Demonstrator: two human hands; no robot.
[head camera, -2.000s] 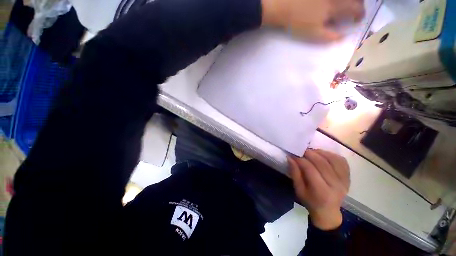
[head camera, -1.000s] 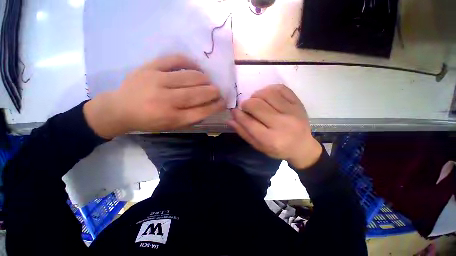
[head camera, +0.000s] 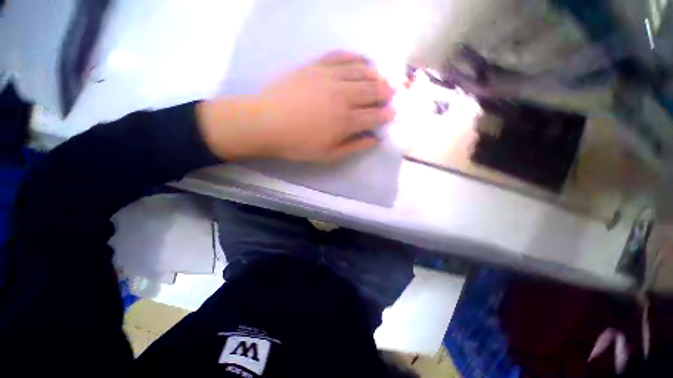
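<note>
A pale fabric panel (head camera: 343, 181) lies on the white table. My left hand (head camera: 313, 111) lies flat on the panel, fingers pointing toward the bright lamp spot at the presser foot and needle area (head camera: 415, 74). The fingertips are close to the glare, which hides the needle. The panel's lower right corner sticks out below my hand over the table near its front edge. My right hand is not in view. The frame is blurred.
A black fabric square (head camera: 531, 144) lies right of the needle area. The blurred machine head crosses the upper right. Dark striped pieces (head camera: 80, 52) lie at the upper left. Below the table are pale panels (head camera: 417, 310), a blue crate (head camera: 480, 325) and maroon cloth (head camera: 550, 317).
The camera view has turned and the machine area is visible again. My left hand has moved up the panel toward the needle. My right hand has left the panel's corner and the picture.
</note>
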